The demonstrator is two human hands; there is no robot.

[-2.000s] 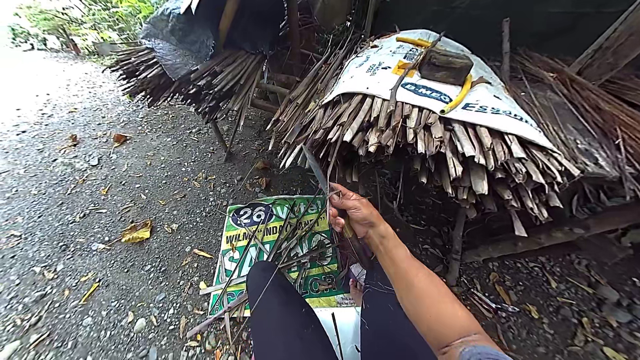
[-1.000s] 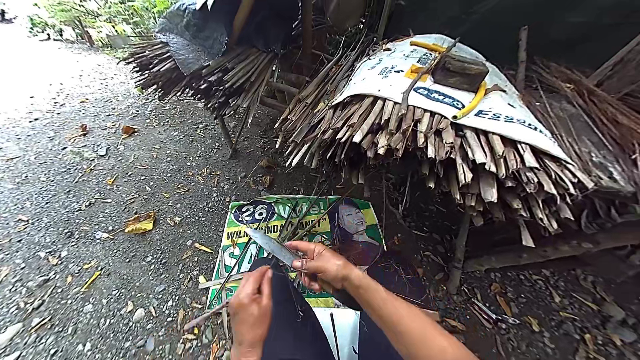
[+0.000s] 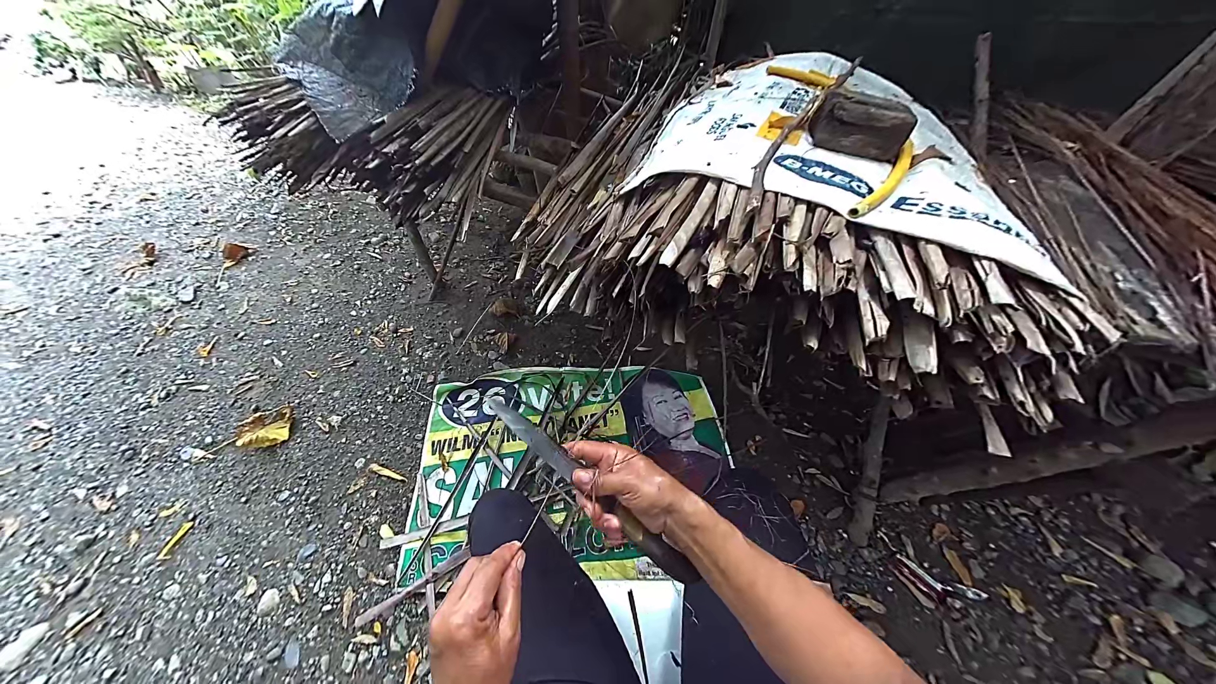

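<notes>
My right hand (image 3: 627,489) grips the dark handle of a knife (image 3: 537,439), its long grey blade pointing up and left over a printed tarpaulin poster (image 3: 439,480). My left hand (image 3: 478,608) pinches the lower end of a thin dark strip (image 3: 540,516), possibly a leaf midrib, beside my left knee. That strip runs up toward the knife and my right fingers; whether the blade touches it I cannot tell. More thin dark strips and a few flat, paler pieces (image 3: 408,591) lie across the poster. My legs, in dark trousers, cover part of it.
A large stack of dried stalks (image 3: 760,233) rests on a wooden frame at the right, under a white printed sack (image 3: 722,123) weighted with a wood block (image 3: 863,125). Another stalk bundle (image 3: 437,142) lies farther left beneath dark plastic sheeting (image 3: 351,66). Gravel and fallen leaves (image 3: 264,427) cover the ground.
Two seconds ago the knife pointed more steeply upward. It now slants left over the poster. My left hand, low between the legs earlier, is now by the left knee with a thin strip.
</notes>
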